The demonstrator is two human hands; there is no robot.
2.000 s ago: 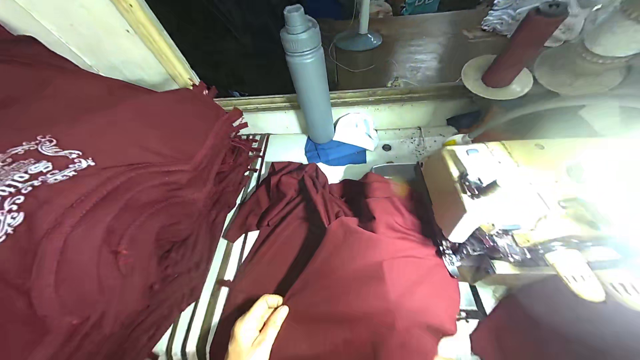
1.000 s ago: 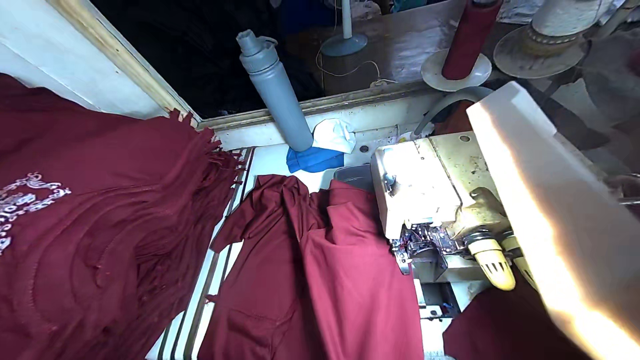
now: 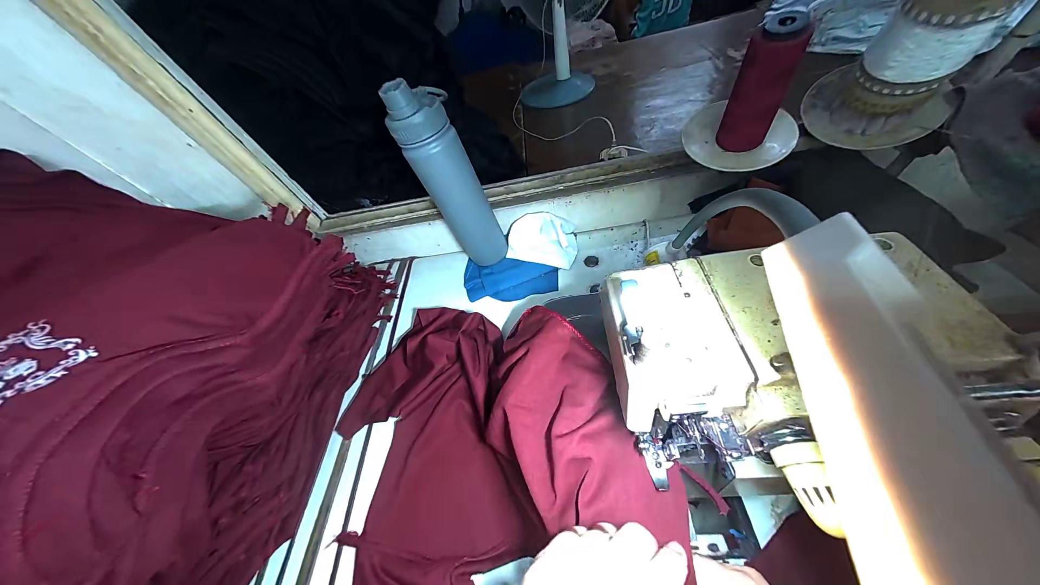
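A maroon knit garment (image 3: 455,455) lies over the white machine table, its right part reaching the needle and presser foot area of an overlock sewing machine (image 3: 691,341). At the bottom edge, my left hand (image 3: 605,556) has its fingers curled on the garment's near part, overexposed and cut off by the frame. Just right of it, a sliver of my right hand (image 3: 727,574) shows below the presser foot; its fingers are hidden. A narrow maroon strip (image 3: 703,486) trails beside the foot.
A heap of maroon garments (image 3: 162,366) with white printing fills the left side. A grey-blue bottle (image 3: 451,179) stands behind, by blue cloth (image 3: 512,279) and white cloth (image 3: 543,240). A bright lamp (image 3: 877,406) overhangs the right side. A maroon thread cone (image 3: 764,85) stands at the back.
Both hands, out of view one second ago, now show at the bottom edge. The garment's right part has bunched and shifted beside the machine head.
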